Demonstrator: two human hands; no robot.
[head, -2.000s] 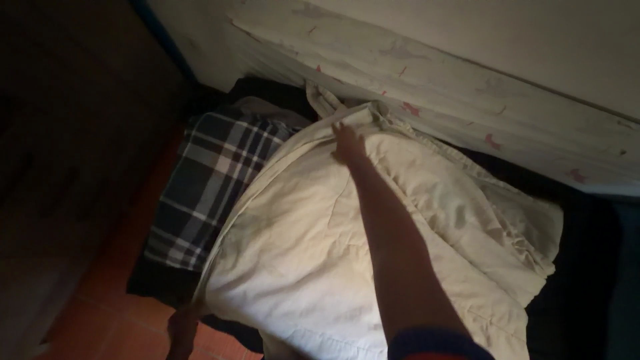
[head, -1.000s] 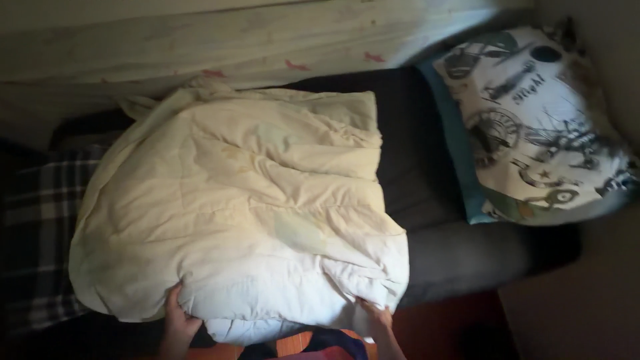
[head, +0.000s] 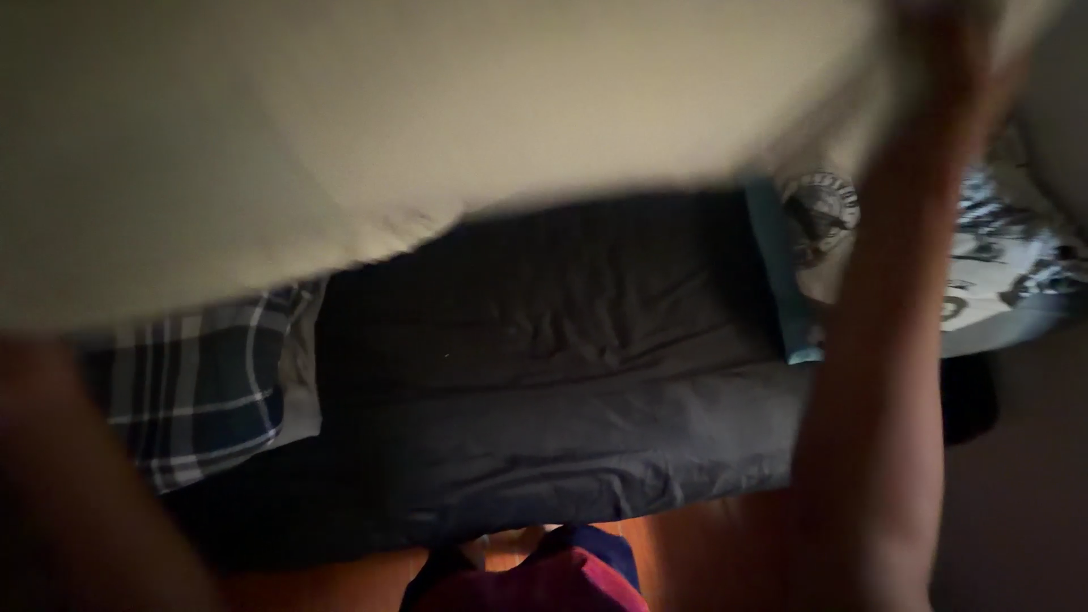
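Observation:
A cream quilt [head: 442, 102] is lifted in the air and fills the upper part of the view, blurred by motion. My right hand [head: 948, 42], at the top right, is raised and closed on the quilt's edge. My left hand [head: 30, 365] is a blur at the left edge, against the quilt's lower edge; its fingers cannot be made out. Below the quilt lies a mattress with a dark grey sheet [head: 552, 340]. At the left, a folded plaid blanket [head: 204, 391] rests on the sheet, partly covered from view by the quilt.
A printed pillow [head: 977, 246] with a teal edge lies at the right end of the bed, partly behind my right forearm. An orange-red floor [head: 323, 586] shows below the mattress, near my feet. A wall [head: 1020, 510] stands at the right.
The quilt lay on the bed a second ago, with both hands at its near edge. Now it is raised, both hands have gone up, and the dark sheet beneath is uncovered.

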